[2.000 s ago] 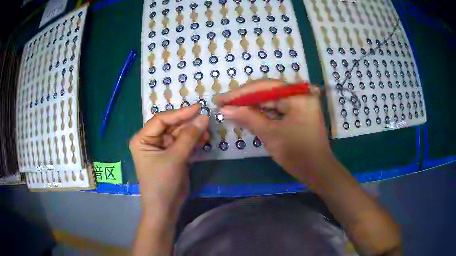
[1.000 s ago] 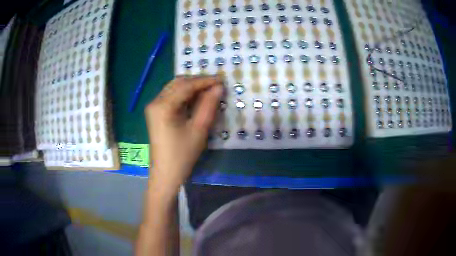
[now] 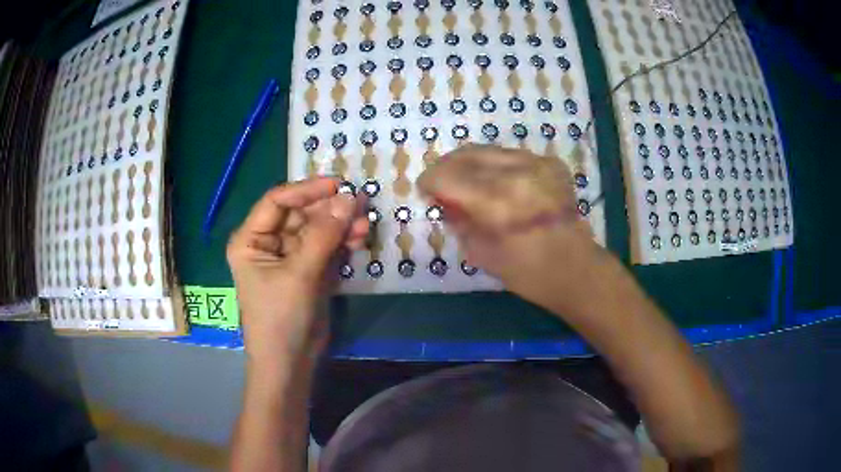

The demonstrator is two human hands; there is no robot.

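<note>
The white centre tray [image 3: 526, 81] with rows of dark, silvery-rimmed discs [image 3: 438, 267] and tan pockets [image 3: 401, 161] lies in front of me. My left hand [image 3: 290, 235] is over its lower left part, thumb and fingertips pinched on a small disc [image 3: 346, 188] with a bright centre. My right hand [image 3: 512, 198] is blurred over the lower middle of the tray, fingers closed. A little red of the probe [image 3: 449, 205] shows at its fingertips; the rest is hidden. The two hands are apart.
A thin dark lead [image 3: 678, 60] crosses the right tray [image 3: 715, 221] towards my right hand. A blue pen [image 3: 242, 155] lies between the centre and left trays [image 3: 101, 226]. Brown stacked trays [image 3: 17, 184] stand far left. A green label [image 3: 210, 306] is at the front edge.
My right hand is back over the centre tray after being off it a second ago. My left hand has moved down and left, relative to the tray, and now shows a disc. The view has shifted.
</note>
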